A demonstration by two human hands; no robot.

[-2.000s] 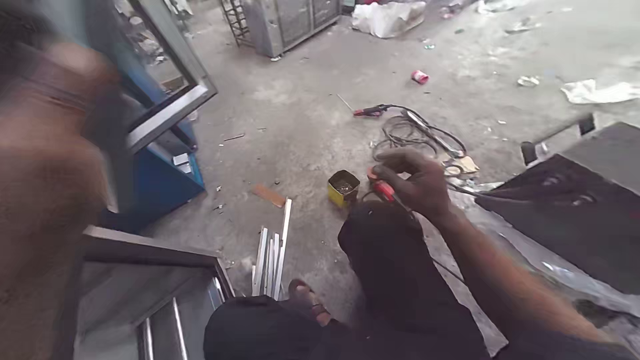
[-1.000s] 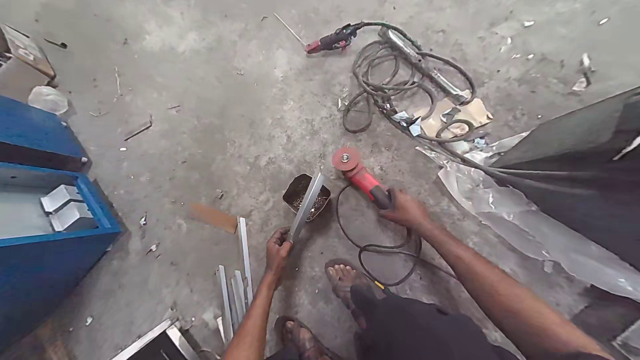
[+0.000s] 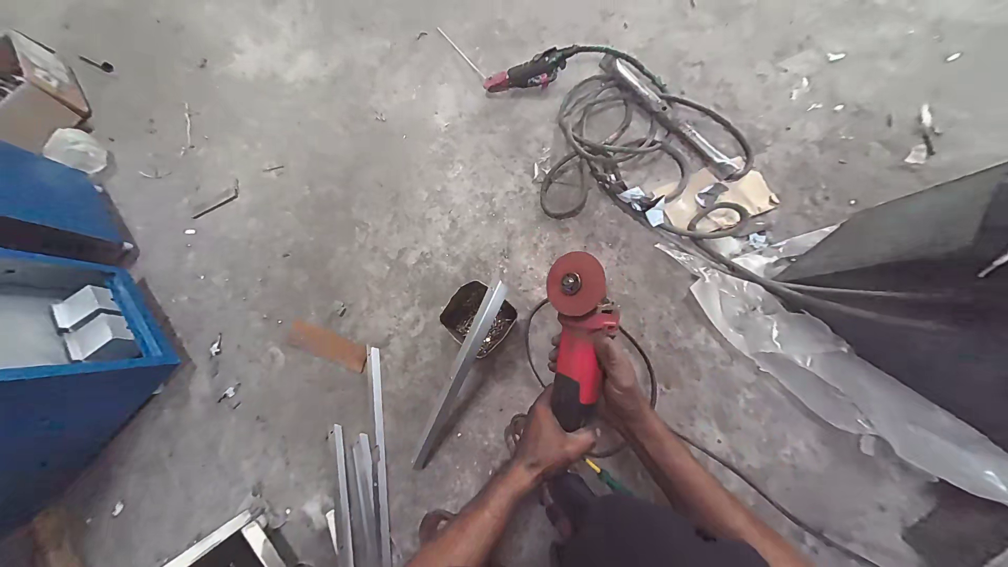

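Observation:
A red and black angle grinder [image 3: 579, 362] with a reddish disc [image 3: 576, 285] is held in both my hands, its disc end pointing away from me. My left hand [image 3: 549, 437] grips the black rear of the body. My right hand [image 3: 616, 378] is wrapped around the red body near the head. To the left, a grey metal bar [image 3: 461, 374] leans with its far end on a dark open container [image 3: 479, 319] of small metal pieces. Several more metal bars [image 3: 378, 441] lie at the lower left, beside a flat brown piece [image 3: 327, 345].
A welding electrode holder [image 3: 524, 75] with a rod and coiled cables [image 3: 583, 150] lies on the concrete floor ahead. Blue metal cabinets [image 3: 71, 425] stand at left. Plastic sheeting [image 3: 835, 370] and a dark covered object [image 3: 929, 260] are at right. The grinder's cord loops near my feet.
My left hand has let go of the metal bar, which now leans on the container, and has moved onto the grinder. The right hand has shifted forward along the grinder.

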